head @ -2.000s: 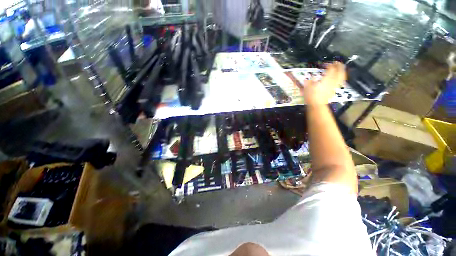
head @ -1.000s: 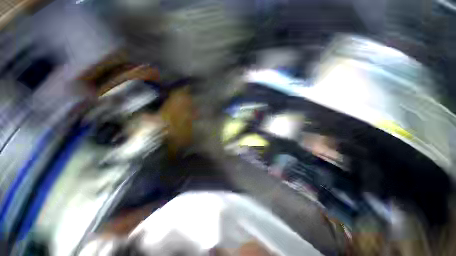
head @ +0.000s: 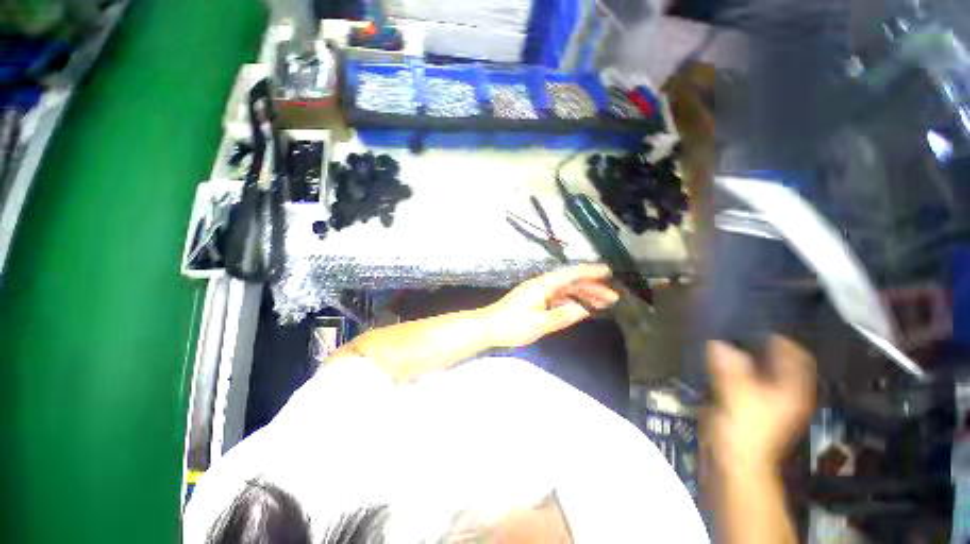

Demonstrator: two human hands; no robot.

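My left hand point(head: 558, 301) is in front of the bench edge, fingers loosely curled, with nothing seen in it. My right hand point(head: 761, 398) is blurred at the right, its fingers around the lower end of a dark upright panel point(head: 747, 282), also blurred. A dark green electric screwdriver point(head: 598, 225) lies slanted on the bench point(head: 457, 197), its nose over the front edge near my left fingertips. Pliers point(head: 545, 231) with open handles lie left of it. Heaps of small black parts lie at left point(head: 367, 189) and right point(head: 640, 191).
Blue bins point(head: 489, 130) of small parts line the bench back. Bubble wrap point(head: 404, 270) covers the front edge. A green conveyor point(head: 117, 276) runs at the left, with black frames point(head: 255, 213) beside it. White sheets point(head: 814, 239) hang over the rack at the right.
The view has swung from the rack of panels to the bench. My right hand, empty-looking over the printed sheets before, now has the dark panel. My left hand has come into view.
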